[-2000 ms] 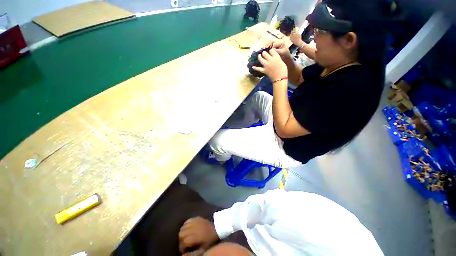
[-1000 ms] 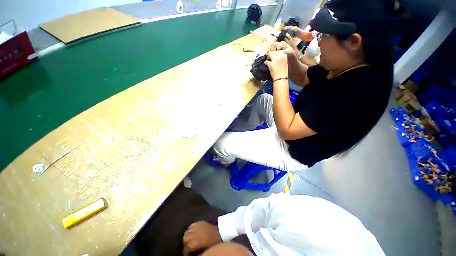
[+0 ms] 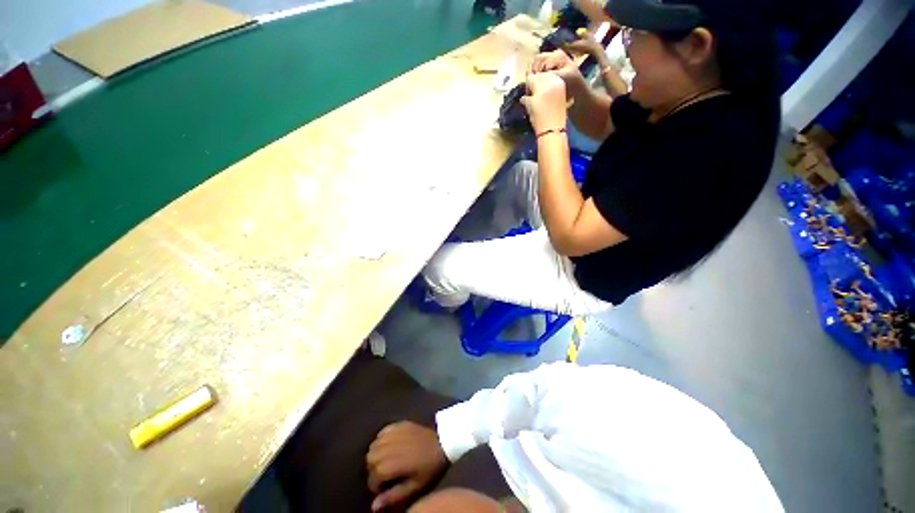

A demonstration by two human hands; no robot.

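Note:
My right hand (image 3: 403,463) rests over my brown-clad lap at the bottom, back up, fingers curled; its palm is hidden and no held item shows. My left hand (image 3: 460,501) is cut off by the bottom edge; only a piece of skin shows beside the right hand, its fingers out of view. On the table, left of both hands and apart from them, lies a yellow lighter-like stick (image 3: 173,416) with a pale label. A small white cap (image 3: 73,335) with a thin wire lies further left.
The tan worktable (image 3: 301,210) runs along a green belt (image 3: 201,130). A coworker (image 3: 672,180) sits beyond my lap on a blue stool (image 3: 502,331), working on a black shaggy piece (image 3: 515,110). Blue crates (image 3: 848,291) stand at right. A white item (image 3: 184,507) is cut off below.
The camera view has shifted slightly, moving the scene in the frame. My hands stay over the lap. The coworker's hands have shifted on the black piece; the table items lie unchanged.

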